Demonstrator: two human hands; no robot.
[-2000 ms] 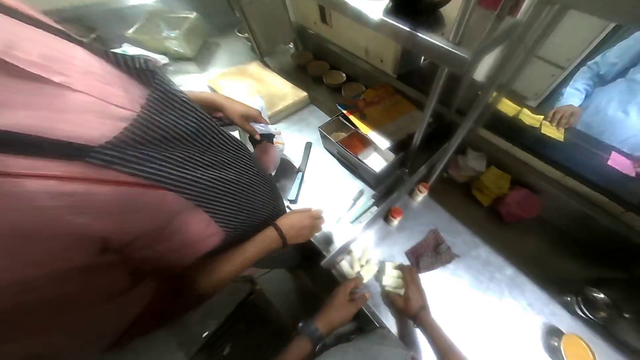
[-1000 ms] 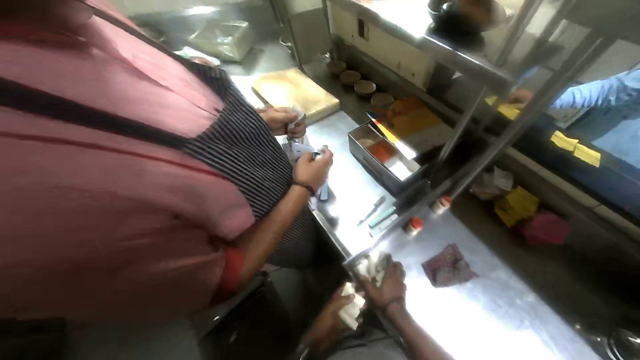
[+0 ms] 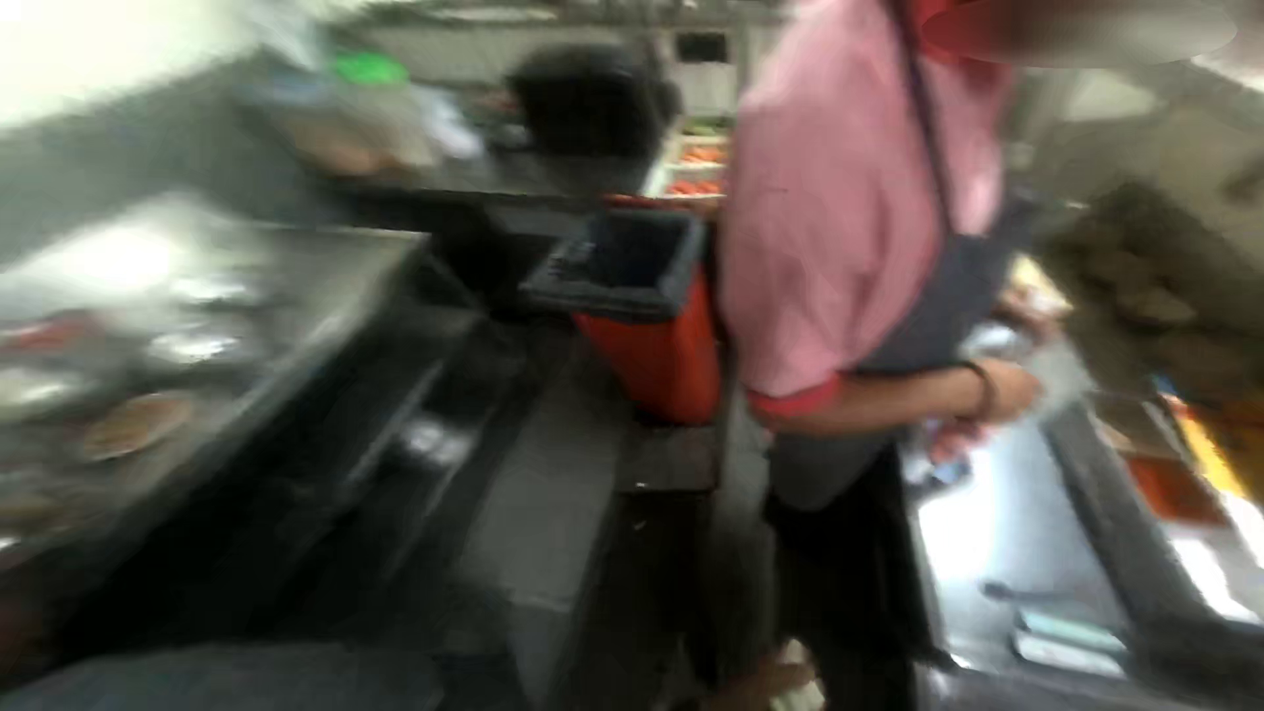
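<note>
The view is badly blurred. At the bottom edge my left hand (image 3: 758,683) is partly in view, its fingers around a pale item (image 3: 802,681), perhaps a food piece; its kind cannot be told. My right hand is out of view. To the right of my hand lies a steel worktop (image 3: 987,528) with pale, flat-sided utensils (image 3: 1068,642) near its lower end. Beside that worktop stands a co-worker in a pink shirt (image 3: 829,217) and dark apron, with both hands close together over the counter around something blurred.
A red bin with a dark liner (image 3: 657,346) stands on the floor beyond. At left is a steel counter (image 3: 326,286) holding several blurred dishes (image 3: 138,425). Crates of red and orange produce (image 3: 696,173) sit at the back. A tray with orange contents (image 3: 1170,489) is at right.
The view has swung strongly left, bringing in the bin and left counter. My right hand, seen earlier with pale pieces, has gone out of view. The co-worker's knife, seen earlier, is no longer distinguishable.
</note>
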